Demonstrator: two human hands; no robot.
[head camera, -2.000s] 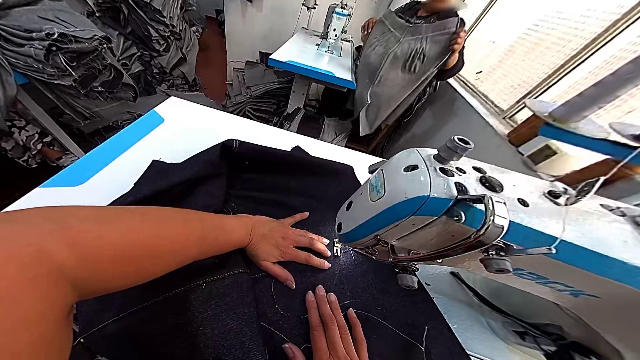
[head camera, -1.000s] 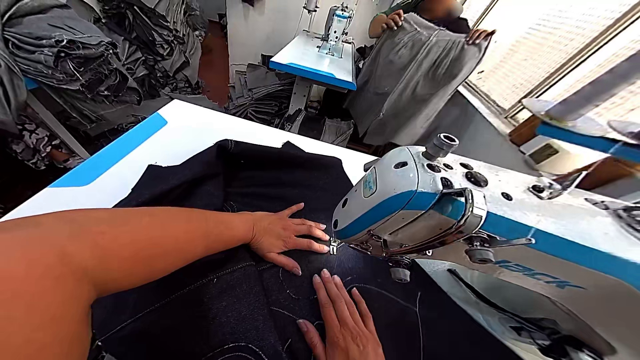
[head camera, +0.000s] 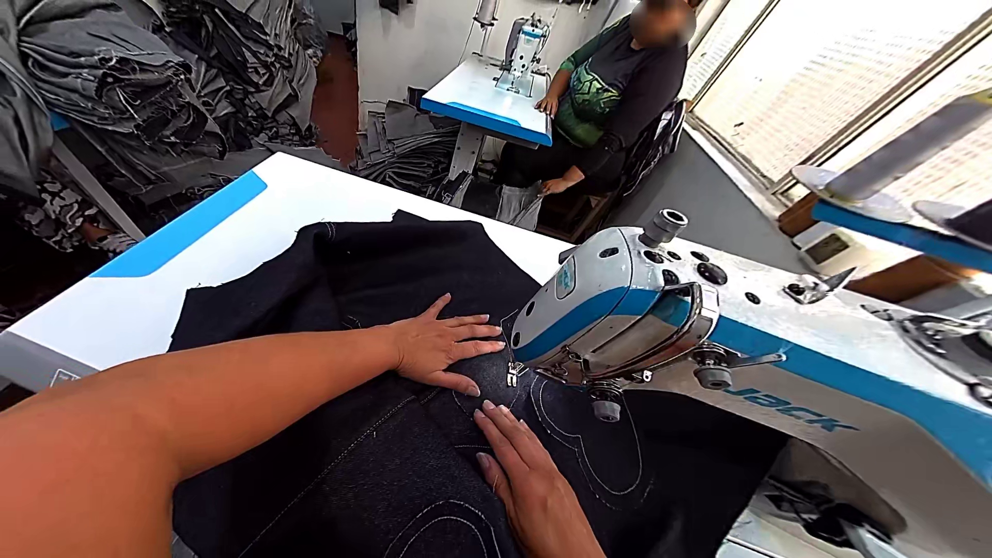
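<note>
Dark denim fabric (head camera: 387, 457) with curved light stitching lies spread under the head of a Jack sewing machine (head camera: 612, 310). My left hand (head camera: 446, 345) rests flat on it, fingers apart, just left of the metal presser foot (head camera: 513, 373). Closer to me, my right hand (head camera: 531, 480) lies on the denim below the presser foot, its fingers near together and pointing up toward it. Neither hand grips the cloth. Whether the presser foot is raised or down I cannot tell.
White table edges (head camera: 310, 182) with blue trim border the denim. Behind, a person (head camera: 612, 85) sits at a second sewing machine (head camera: 527, 50). Piles of grey garments (head camera: 116, 77) fill the left back. Thread cones (head camera: 899, 147) stand at the right.
The other person has lowered the grey garment that was held up, and one of their hands is on the second table. More curved stitching shows right of the presser foot as the denim has shifted.
</note>
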